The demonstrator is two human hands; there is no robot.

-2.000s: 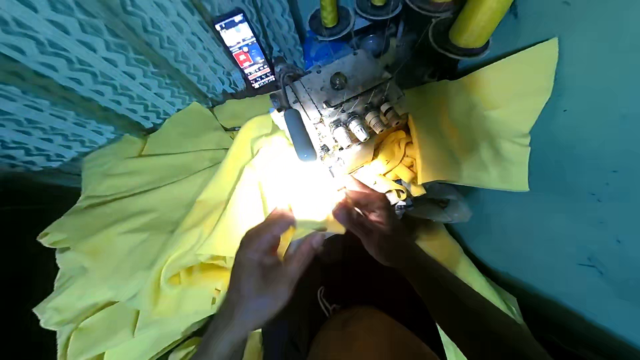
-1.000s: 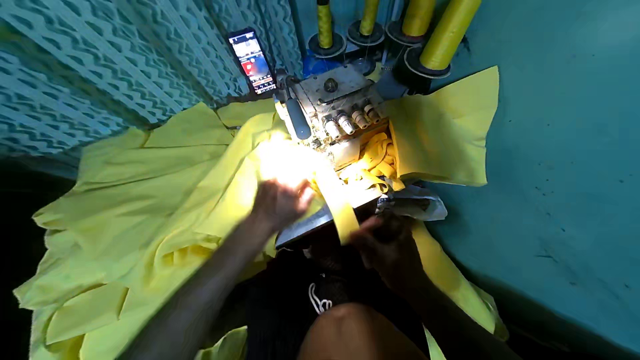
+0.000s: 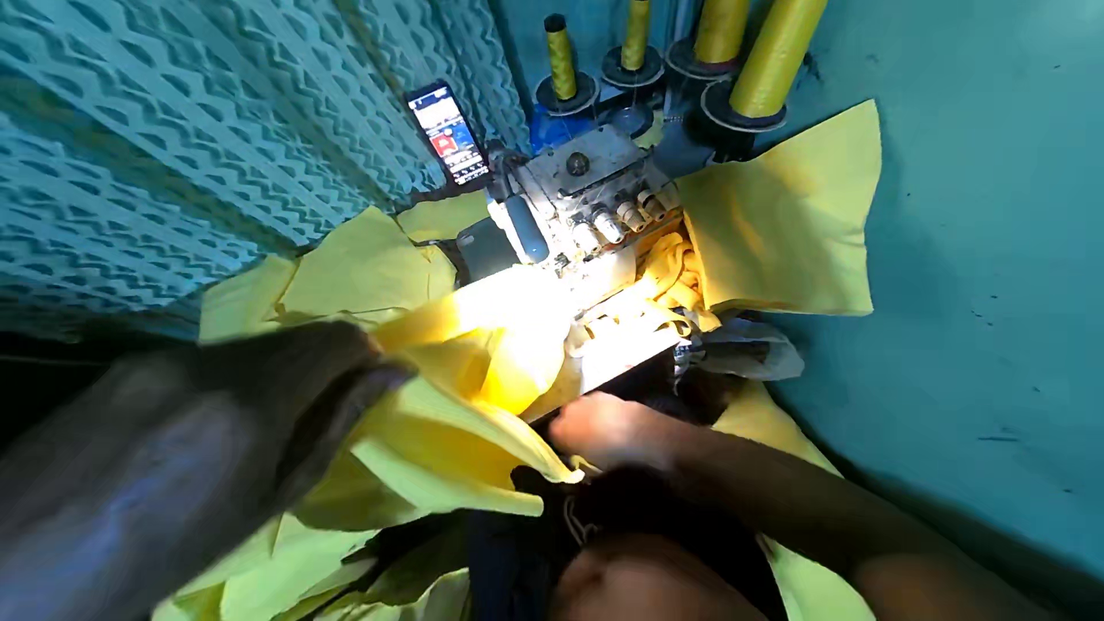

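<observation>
A serger sewing machine (image 3: pixel 595 185) stands in the middle, its needle area washed out by a bright lamp. Yellow fabric (image 3: pixel 448 431) spreads from the machine bed to the left and down toward my lap. My left hand (image 3: pixel 345 362), blurred and dark, is at the left part of this fabric, with its fingers mostly hidden, so its hold is unclear. Below the front edge of the bed is my right hand (image 3: pixel 604 427), its fingers curled close to the fabric's edge; whether it grips anything cannot be seen. Narrow yellow strips (image 3: pixel 673 272) lie bunched at the machine's right side.
Yellow thread cones (image 3: pixel 768 69) stand behind the machine. A lit phone (image 3: pixel 448 134) rests against the blue patterned curtain (image 3: pixel 259 103). Another yellow piece (image 3: pixel 785 216) covers the right side, near the teal wall (image 3: pixel 975 259). A clear plastic bag (image 3: pixel 750 349) hangs below it.
My left hand has moved left, away from the needle area, and the fabric in front of the machine now lies folded and raised. My right hand has shifted left below the bed.
</observation>
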